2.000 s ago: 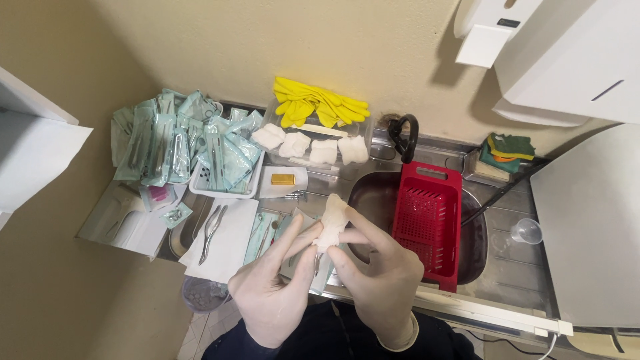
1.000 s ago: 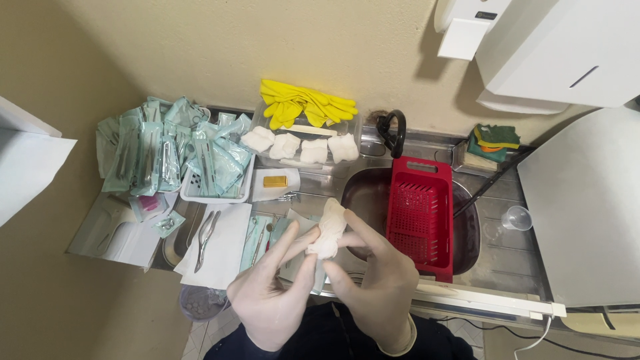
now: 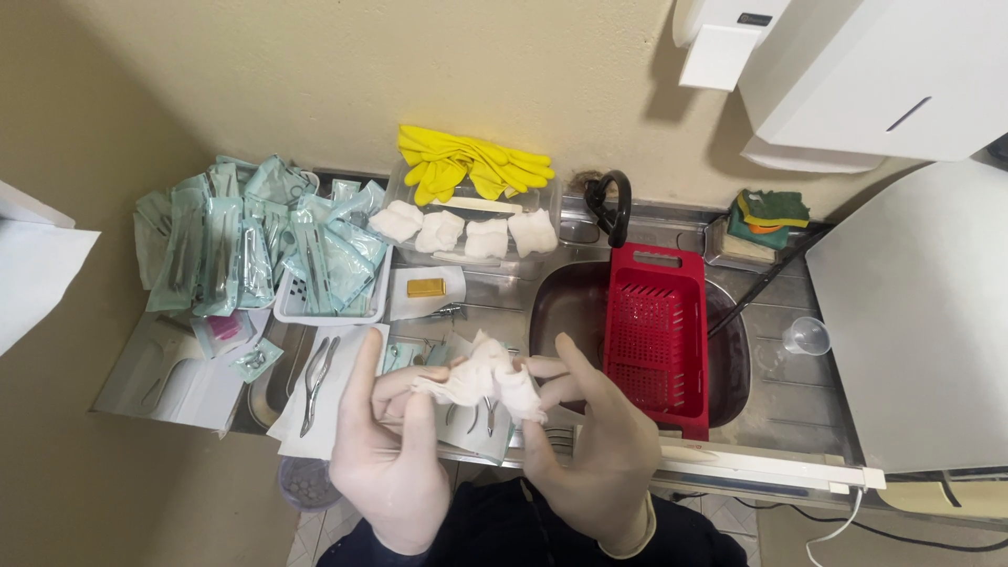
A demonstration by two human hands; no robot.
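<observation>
My left hand (image 3: pixel 394 449) and my right hand (image 3: pixel 591 441), both in pale latex gloves, pinch a piece of white gauze (image 3: pixel 480 378) between them, one at each side. The gauze is crumpled and bunched up in the middle. Beneath it lie metal pliers (image 3: pixel 490 416), partly hidden, on a pale sheet. Left of my left hand, steel nippers (image 3: pixel 316 386) rest on white paper. Several folded gauze pads (image 3: pixel 486 238) line the front of a clear plastic box, with yellow rubber gloves (image 3: pixel 472 161) on top. A gold-coloured block (image 3: pixel 425 287) sits on a white sheet.
Sealed instrument pouches (image 3: pixel 224 252) heap over a white basket (image 3: pixel 335 319) at left. A red plastic strainer (image 3: pixel 657 339) spans the dark sink (image 3: pixel 728 370), near a black faucet (image 3: pixel 610 209). Sponges (image 3: pixel 768 216) and a clear cup (image 3: pixel 807 336) stand at right. Paper dispenser (image 3: pixel 850 79) overhead.
My hands have moved apart, and the gauze between them has gone from a narrow upright shape to a wider, bunched one.
</observation>
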